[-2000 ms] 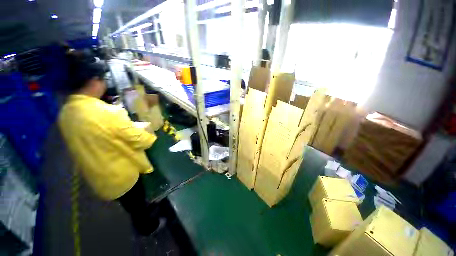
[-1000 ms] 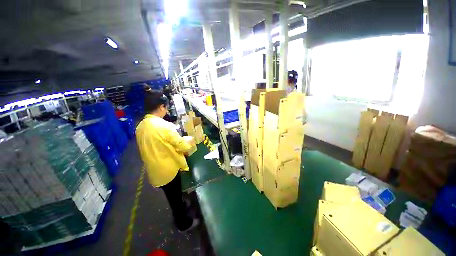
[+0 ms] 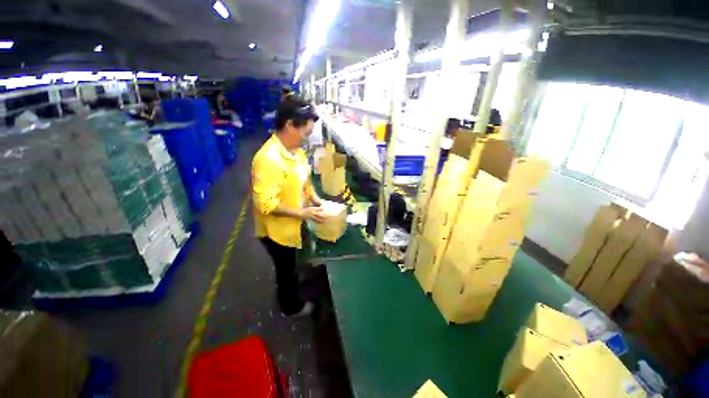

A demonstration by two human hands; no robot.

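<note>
Neither of my hands is in the picture. Several closed pale yellow boxes [image 3: 579, 371] lie grouped on the near right of the green bench [image 3: 373, 319]. The corner of another pale yellow piece [image 3: 429, 390] shows at the bottom edge, cut off. Tall tan cartons [image 3: 478, 249] stand upright on the bench beside the white posts. White and blue-white leaflets [image 3: 595, 322] lie loose behind the closed boxes.
A person in a yellow top [image 3: 278, 186] stands at the bench's far left side, hands on a small box [image 3: 331, 221]. A red stool [image 3: 233, 371] is at the bottom left. A wrapped pallet load [image 3: 93, 206] stands left of the yellow floor line [image 3: 219, 284]. Flattened cartons [image 3: 614, 253] lean by the wall.
The view has turned left and the bench and boxes have shifted. The red stool has come further into view. The person in yellow now shows with a box at the bench.
</note>
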